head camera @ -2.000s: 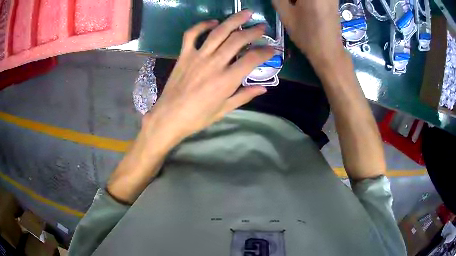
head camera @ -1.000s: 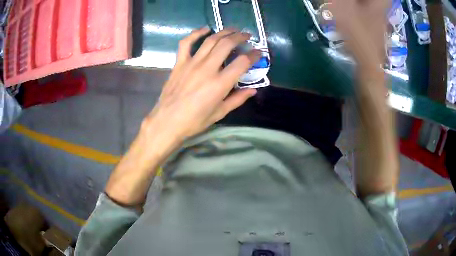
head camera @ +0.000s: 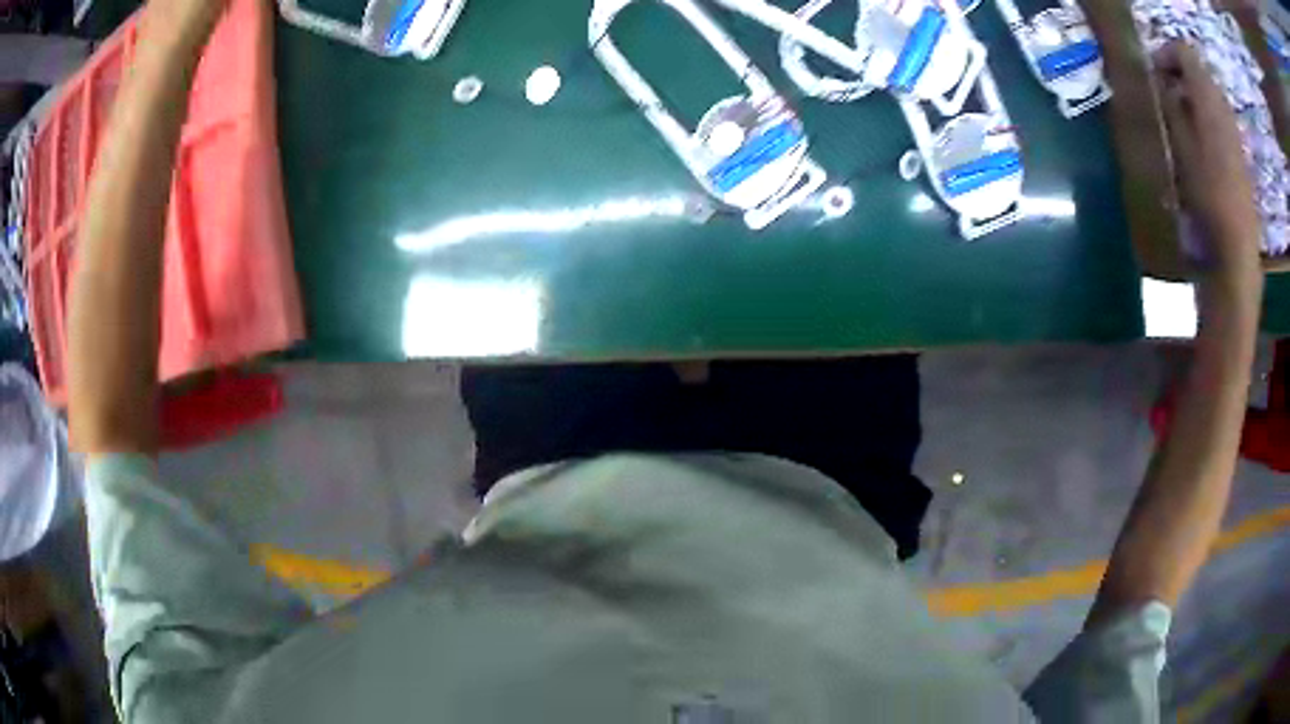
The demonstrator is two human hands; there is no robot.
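Observation:
A loop-frame housing with a blue band (head camera: 757, 159) lies on the green bench, a small white round part on its body. Several more housings overlap or lie at its right, one of them here (head camera: 979, 167). Another housing (head camera: 408, 21) is cut by the top edge near the pink tray. My left forearm reaches up across the tray; the hand is beyond the top edge. My right hand (head camera: 1195, 135) is over the small-parts box (head camera: 1149, 212) at the right; its fingers are blurred among the tiny pieces, so any grip cannot be told.
The pink foam tray (head camera: 234, 248) stands at the left. A white disc (head camera: 542, 85) and several small rings, one here (head camera: 838, 201), lie loose on the bench (head camera: 566, 283). The bench's front edge runs across above my lap. Red supports show below both sides.
My left hand has left the housing at the front edge and moved up-left out of view. My right hand has moved right to the box. The view has shifted, showing more bench.

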